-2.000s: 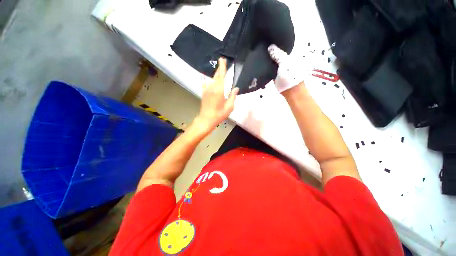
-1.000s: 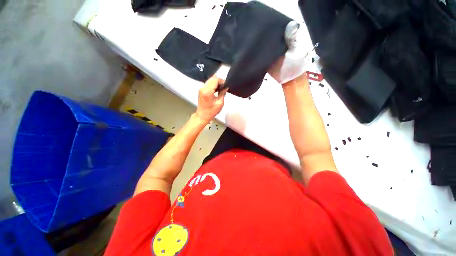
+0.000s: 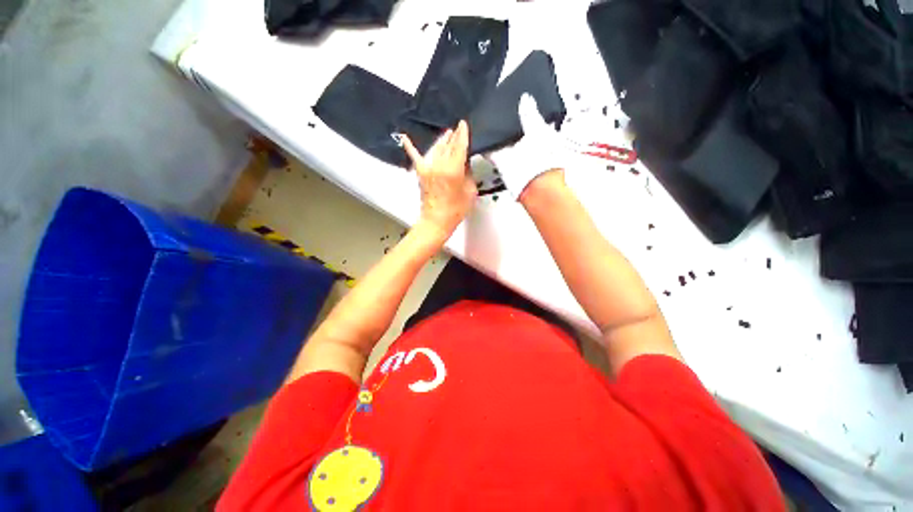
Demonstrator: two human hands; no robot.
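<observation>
My bare left hand [image 3: 447, 185] lies palm down at the lower ends of the black sewn pieces, fingers apart. One flat piece [image 3: 365, 108] points up-left, with a small white mark near my left hand. Another piece [image 3: 463, 75] stands more upright beside it, overlapping its lower end, with a white mark near its top. A third black piece [image 3: 539, 82] lies to the right, reaching up-right. My white-gloved right hand [image 3: 533, 150] is over this third piece's lower right side, a finger on its surface; whether it grips the piece cannot be told.
Red thread snips [image 3: 609, 152] lie just right of the glove. A large heap of black pieces [image 3: 726, 190] covers the table's right side. Another black bundle [image 3: 325, 14] is at the top edge. Black offcuts dot the white table [image 3: 601, 250]. A blue bin [image 3: 200, 330] stands at left.
The large black piece that was held open between both hands is now lower and flatter on the table. The upright piece is uncovered. My left fingers have spread; my right hand has moved left and down.
</observation>
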